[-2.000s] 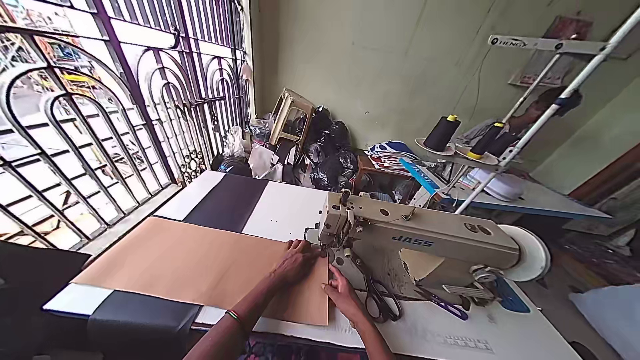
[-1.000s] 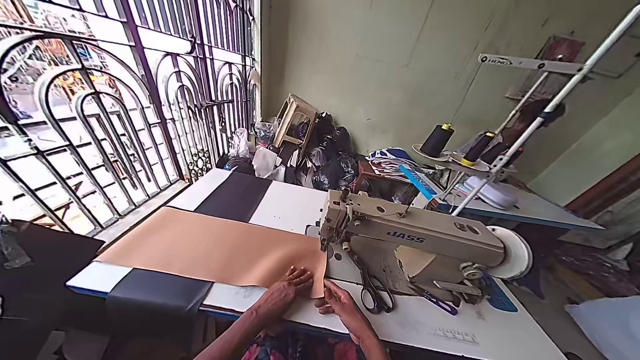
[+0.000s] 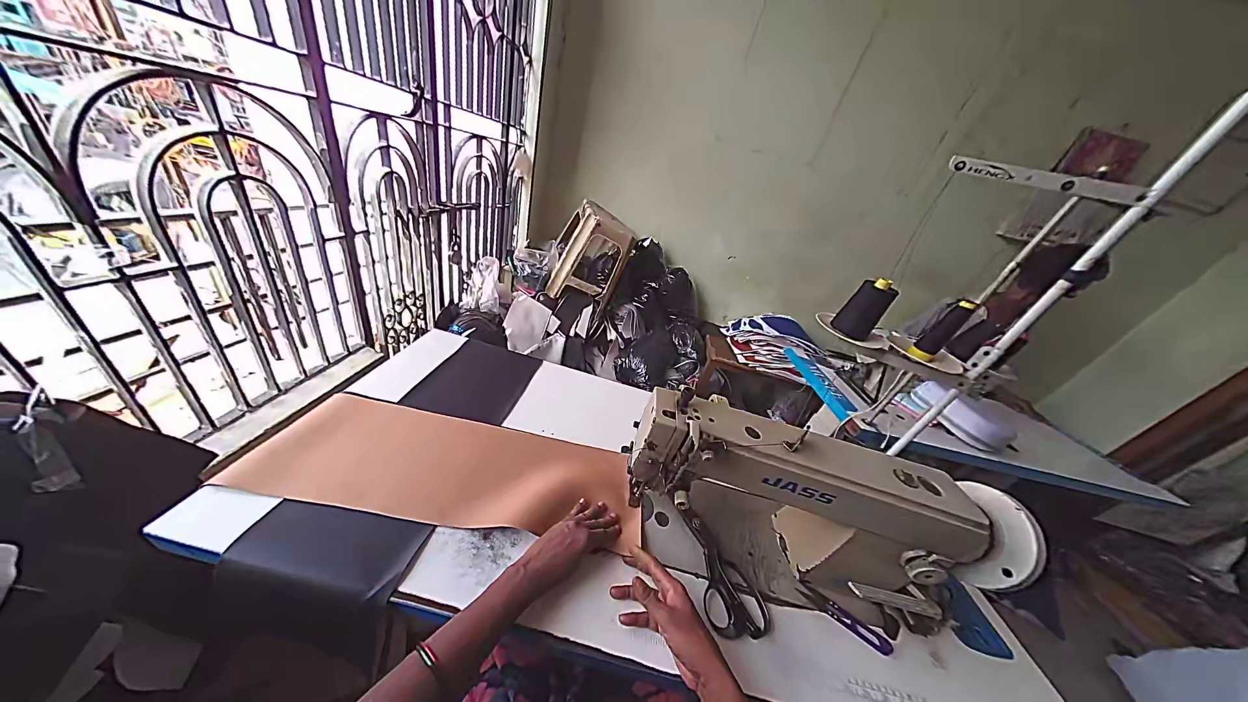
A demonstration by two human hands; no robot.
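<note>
A tan sheet of leather-like material [image 3: 419, 463] lies across the sewing table, its right end under the needle area of a beige industrial sewing machine [image 3: 829, 487]. My left hand [image 3: 580, 541] rests flat on the sheet's near right part, fingers spread, and the sheet bulges beside it. My right hand [image 3: 663, 609] is at the sheet's near right corner, index finger at the edge, the other fingers apart. Just right of that hand lie black-handled scissors [image 3: 736, 600]. Under the tan sheet runs a strip of black material [image 3: 322, 556] that hangs over the table's near edge.
A purple-handled tool [image 3: 858, 626] lies before the machine. Black thread cones [image 3: 863, 310] stand on a thread stand behind it. Black plastic bags [image 3: 648, 356] and a tilted stool [image 3: 590, 253] are heaped by the wall. A metal grille [image 3: 244, 214] stands at the left.
The near right part of the tan sheet has swung away from the table's near edge since the first frame. My right hand's fingers have spread since one second ago.
</note>
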